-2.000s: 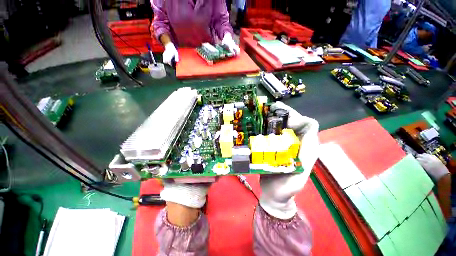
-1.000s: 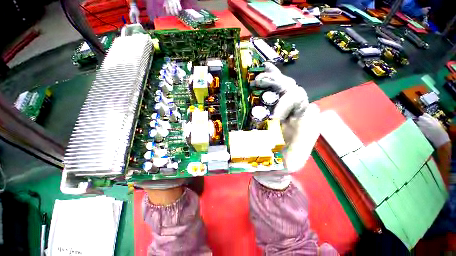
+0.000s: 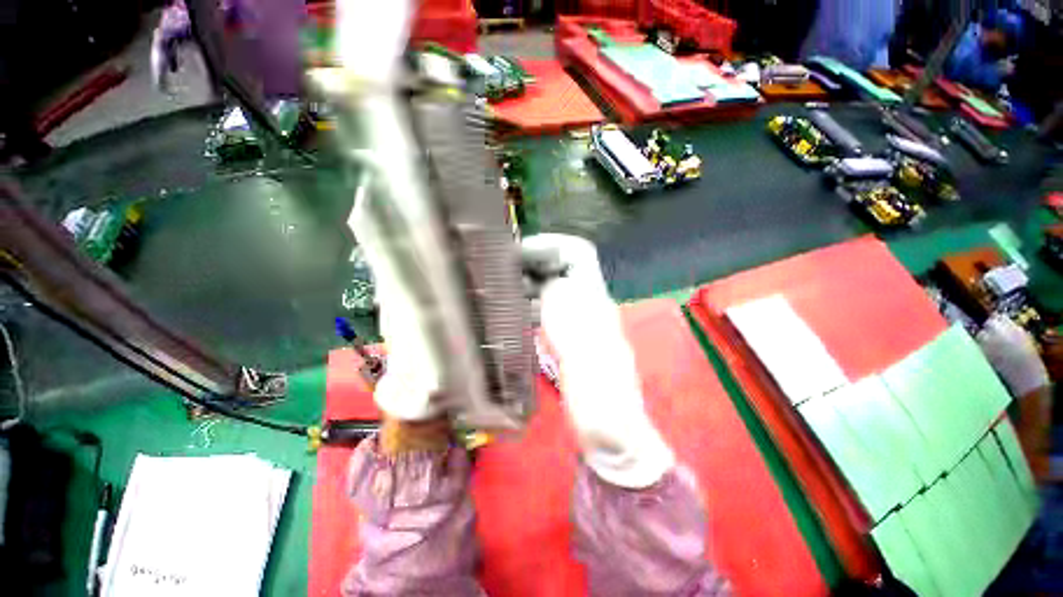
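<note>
The circuit board assembly (image 3: 480, 233) stands on edge above the red work mat (image 3: 664, 466), blurred by motion. Its grey finned heat sink faces me and its component face is mostly hidden. My left hand (image 3: 402, 245), in a white glove, lies along the board's left side, blurred, and holds it. My right hand (image 3: 585, 332), also gloved, is at the board's right side with its fingertips against it; the fingers are partly hidden. A blue marker pen (image 3: 352, 335) stands at the mat's left edge.
A black tube, perhaps a flashlight (image 3: 350, 433), lies at the mat's left edge. Papers (image 3: 192, 531) and a slim pen (image 3: 100, 542) lie at left. Red sheets (image 3: 863, 292) with green cards (image 3: 921, 414) lie at right. Other boards (image 3: 641, 161) sit on the dark line. Another worker's gloved hand (image 3: 1012, 350) is at far right.
The board has turned from component face up to standing on edge, heat sink towards me. My left hand has come up along its side. My right hand has moved inward and lower.
</note>
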